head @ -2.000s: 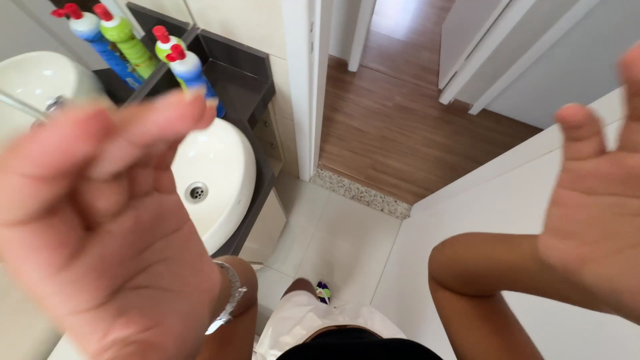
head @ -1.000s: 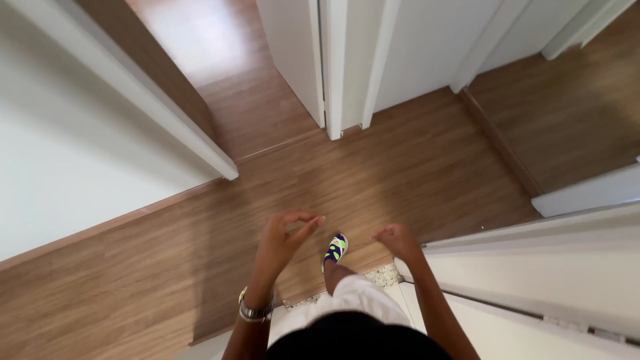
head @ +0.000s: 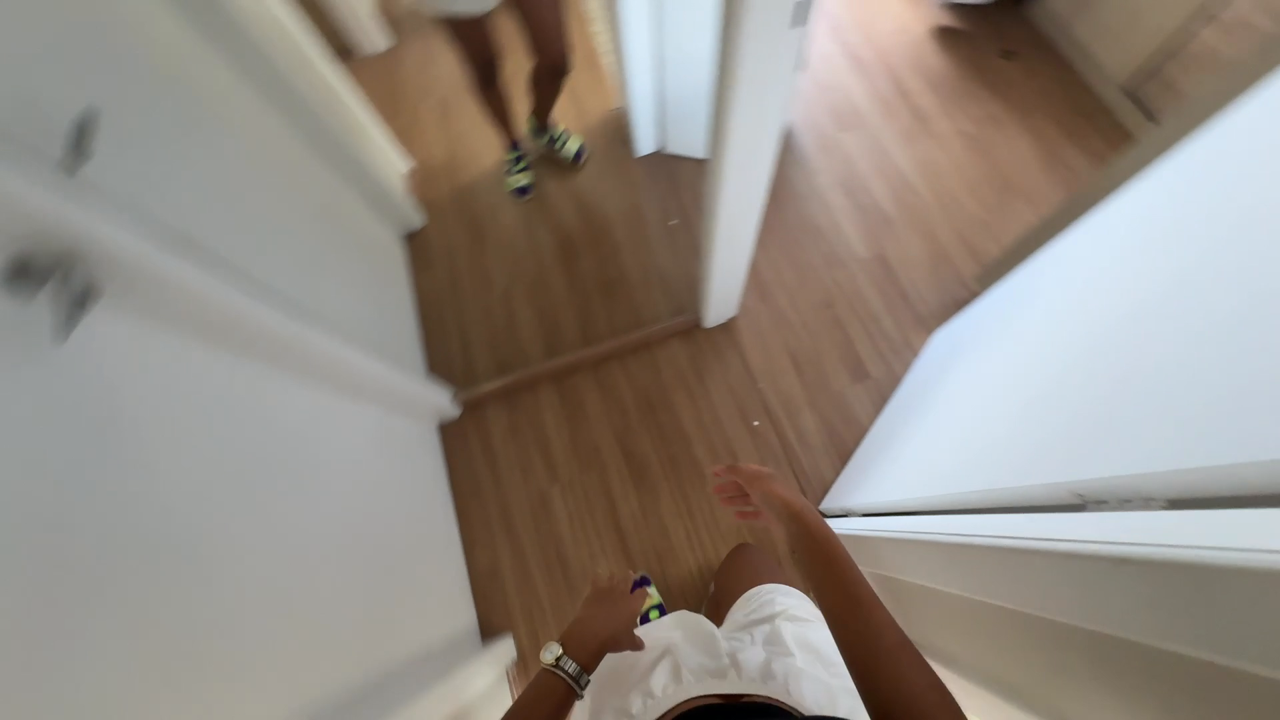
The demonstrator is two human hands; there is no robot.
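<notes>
My left hand hangs low in front of my white shorts, with a metal wristwatch on its wrist. It holds nothing, and its fingers look loosely apart. Just past it, a patterned shoe in purple and yellow-green shows on my foot. My right hand is held out over the wood floor, fingers slightly curled, with nothing in it. It is near the foot of the white door at the right.
A mirror reaching down to the floor reflects legs and patterned shoes. White doors with blurred metal handles line the left. A white door stands at the right. Between the mirror's white frame and that door, the wood floor continues through an opening.
The view has moved from a bathroom with a washbasin and bottles into a wood-floored hallway, now facing a mirror. Both hands, raised close to the camera two seconds ago, are now lower.
</notes>
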